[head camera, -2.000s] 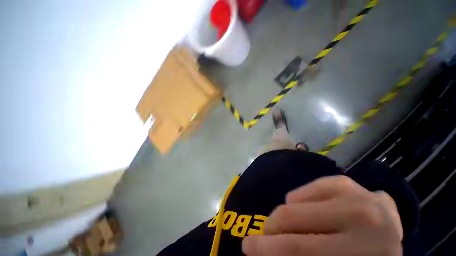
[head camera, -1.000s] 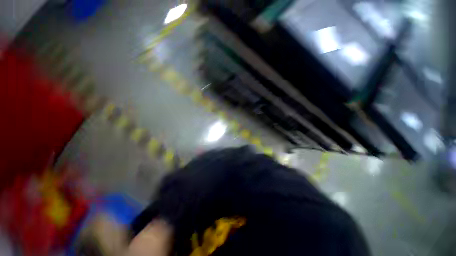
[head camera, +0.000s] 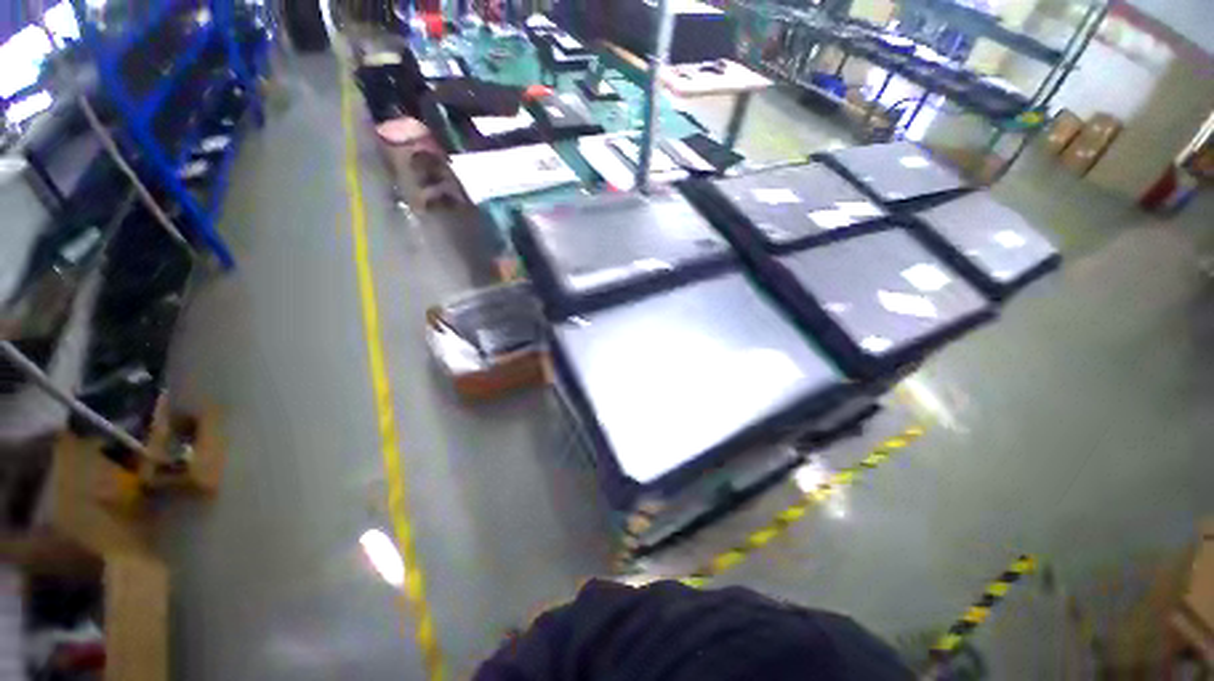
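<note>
No hand is in the picture; only the wearer's dark clothing shows at the bottom edge. Nearest in front stand several stacked trays in two rows. The front stack (head camera: 692, 366) has a bright, glaring top and dark edges. Behind it a grey-topped stack (head camera: 626, 244) stands close by. To the right, further stacks (head camera: 885, 286) have grey tops with white paper labels lying on them. What the trays hold cannot be told.
An open carton (head camera: 499, 379) stands on the floor left of the stacks. A yellow floor line (head camera: 378, 359) runs along the left aisle. Blue metal shelving (head camera: 167, 146) and cartons (head camera: 136, 612) are at the left. Green-matted benches (head camera: 513, 213) and racks stand behind. Yellow-black tape (head camera: 799, 512) marks the floor.
The view has swung from the floor, white bin, carton and clothing to the tray stacks and wider workshop. The hand seen earlier has left the picture.
</note>
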